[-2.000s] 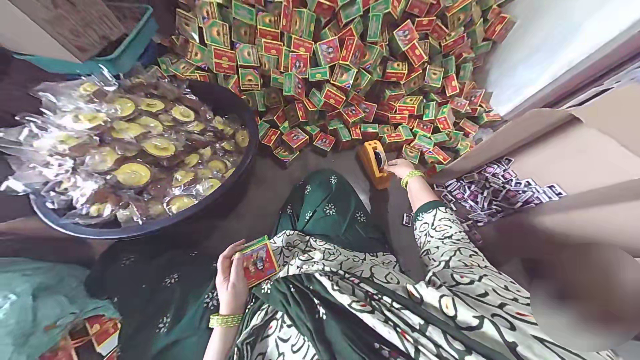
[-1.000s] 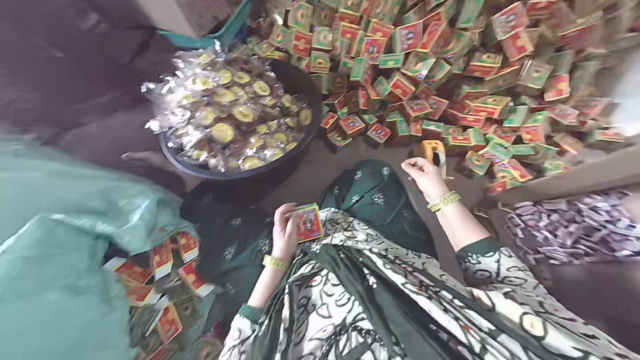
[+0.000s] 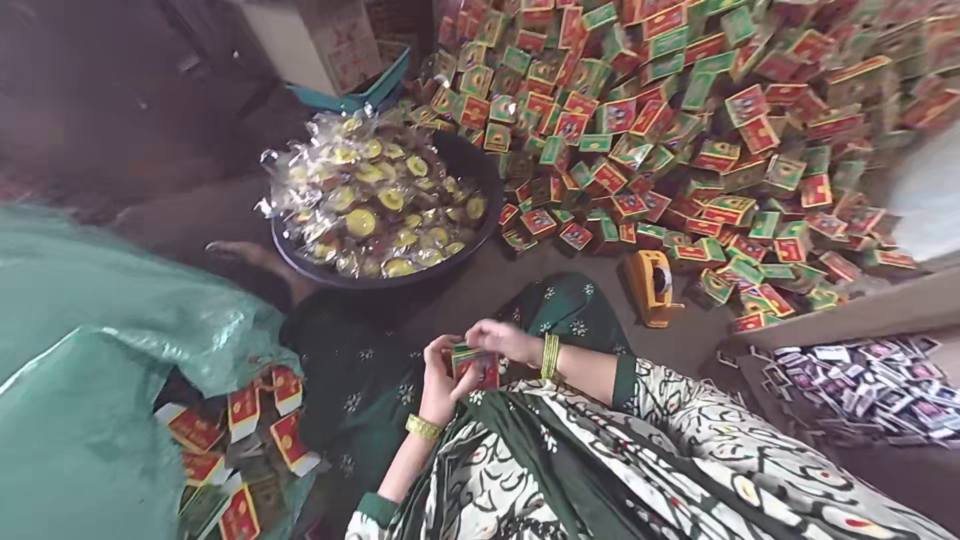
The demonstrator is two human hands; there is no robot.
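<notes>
My left hand holds a small red and green printed box above my lap, its thumb across the red face. At the box's top edge, my right hand bends its fingers over it, slightly blurred; whether it grips anything cannot be made out. An orange tape dispenser stands on the floor to the right, beyond my right hand. Past it spreads a big heap of similar red and green boxes.
A dark round tub holds clear-wrapped items with yellow discs. A green plastic bag at left contains red cartons. Small printed packets lie in a cardboard box at right. A teal crate stands behind the tub.
My right hand has come from beside the tape dispenser to the small box in my left hand. Two seconds ago it was touching the dispenser. The view has shifted left.
</notes>
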